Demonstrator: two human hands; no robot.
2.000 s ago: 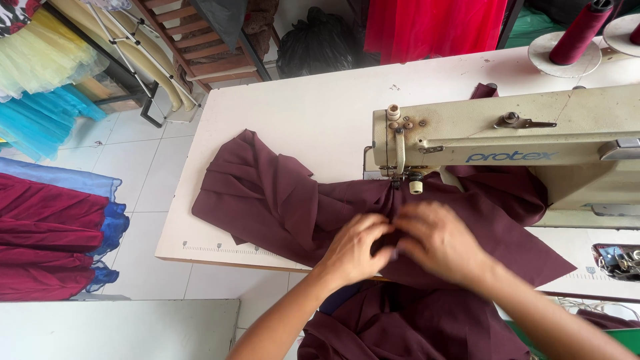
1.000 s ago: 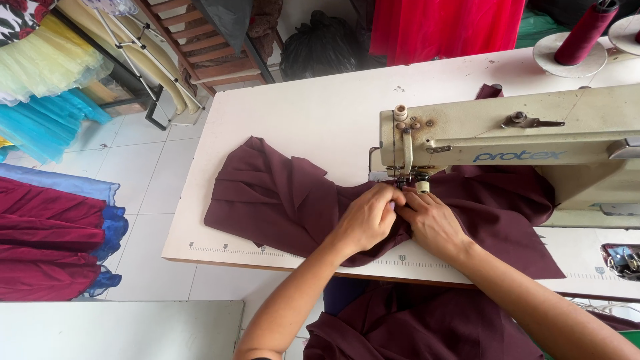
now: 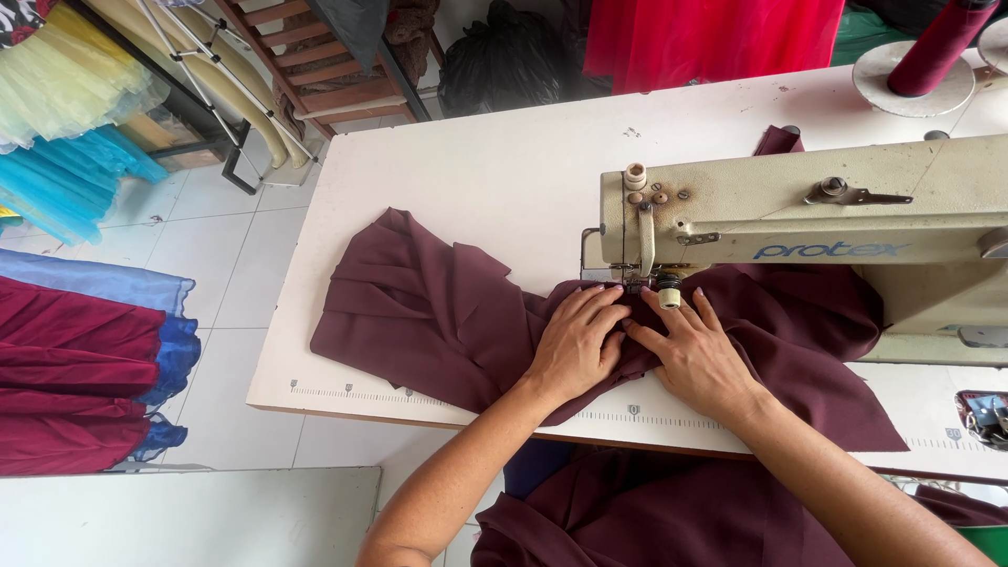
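Note:
Dark maroon fabric (image 3: 425, 307) lies in folds across the white sewing table and passes under the needle area of a cream Protex sewing machine (image 3: 787, 205). My left hand (image 3: 579, 342) rests on the fabric just left of the presser foot, its fingers spread loosely. Flat on the cloth, my right hand (image 3: 701, 362) has its fingers apart, with the index fingertip beside the tension dial (image 3: 668, 290). The needle and presser foot are partly hidden by the machine head and fingers. More maroon fabric (image 3: 661, 512) hangs over my lap below the table edge.
A maroon thread cone (image 3: 937, 47) stands on a stand at the back right. A ruler scale (image 3: 634, 413) runs along the front table edge. A small tray of metal parts (image 3: 984, 417) sits at the right. Left of the table hang maroon and blue skirts (image 3: 79, 370).
My fingers, bunched together at the needle one second ago, are now spread flatter on the cloth. The fabric's left part still lies on the table.

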